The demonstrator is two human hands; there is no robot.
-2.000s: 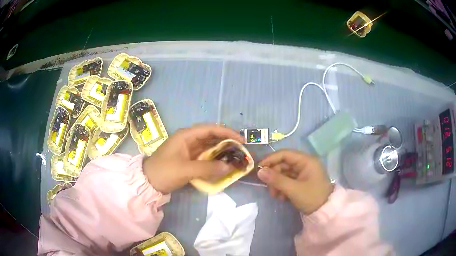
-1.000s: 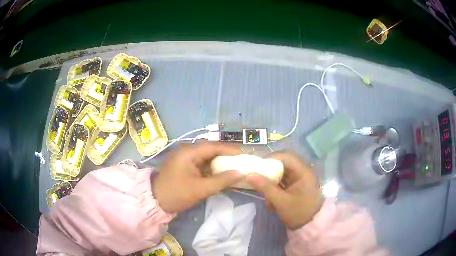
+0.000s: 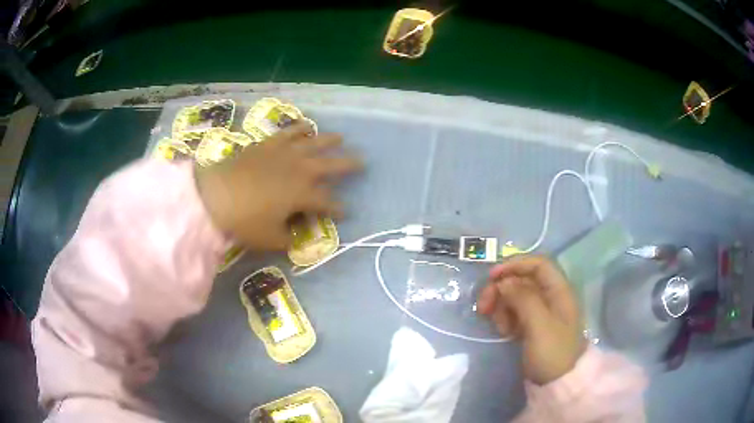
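Observation:
My left hand point(image 3: 277, 186), blurred, is over the pile of open cream-yellow units point(image 3: 217, 147) at the left, fingers spread. It hides part of the pile; I see no unit lifted in it. One unit point(image 3: 312, 240) shows below its fingers. Another open unit point(image 3: 279, 316) lies nearer me, its board end dark and its battery yellow and white. My right hand point(image 3: 533, 310) is half curled right of centre, beside the looped thin white cable point(image 3: 413, 318); whether it pinches the cable is hidden. The USB tester point(image 3: 478, 248) has its small screen lit.
Two units point(image 3: 408, 35) are on the green conveyor, one with a red glow. A white cloth point(image 3: 417, 376) lies near me beside a unit point(image 3: 302, 409). Clear plastic point(image 3: 432, 283) is below the tester. A pale-green block point(image 3: 591, 252), domed device point(image 3: 649, 301) and power supply point(image 3: 736, 289) are at right.
The unit held in both hands has left them. My left hand has moved up and left to the pile; my right hand is lower right. Another unit shows on the conveyor. The camera view has shifted.

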